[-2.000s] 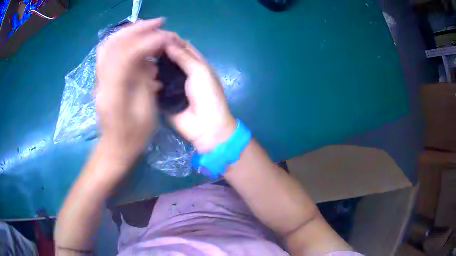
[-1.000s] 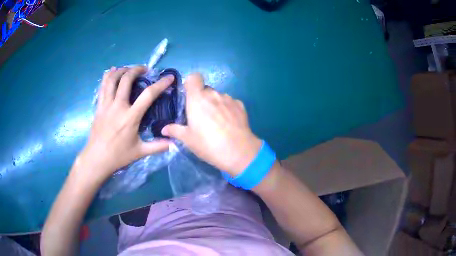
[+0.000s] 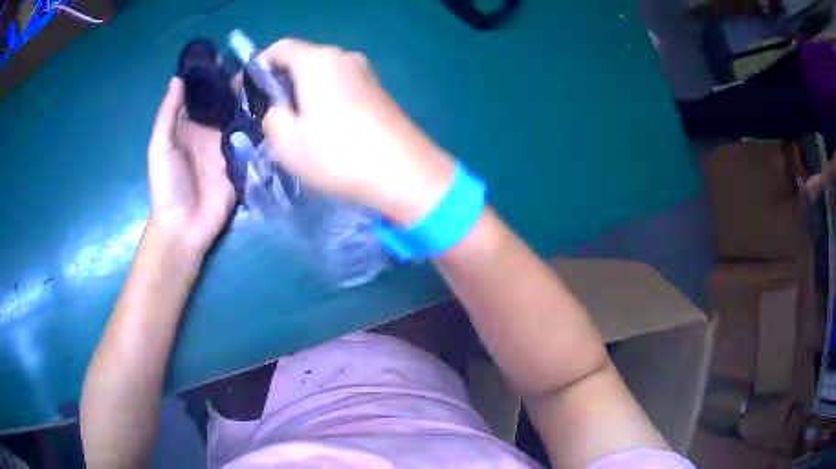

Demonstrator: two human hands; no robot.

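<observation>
My left hand (image 3: 192, 169) is palm up over the green table, with a black oval part (image 3: 207, 84), perhaps a stack, lying along its fingers. My right hand (image 3: 321, 119) is blurred and closed on the clear plastic bag (image 3: 261, 183), just right of my left hand. The bag trails down toward the table's near edge. More black oval parts show between the hands, against or inside the bag; the blur hides which. The bag's twisted neck (image 3: 242, 46) sticks up beyond my right fingers.
A box (image 3: 55, 41) with blue cells and red-white wires stands at the far left. A black ring-shaped thing (image 3: 482, 11) lies at the far edge. An open carton (image 3: 623, 293) is beside my lap. Another person's arm (image 3: 814, 179) shows at the right, near stacked cartons (image 3: 752, 201).
My left hand has turned palm up and moved away to the far left with black parts. My right hand has moved up and left, pulling the bag along.
</observation>
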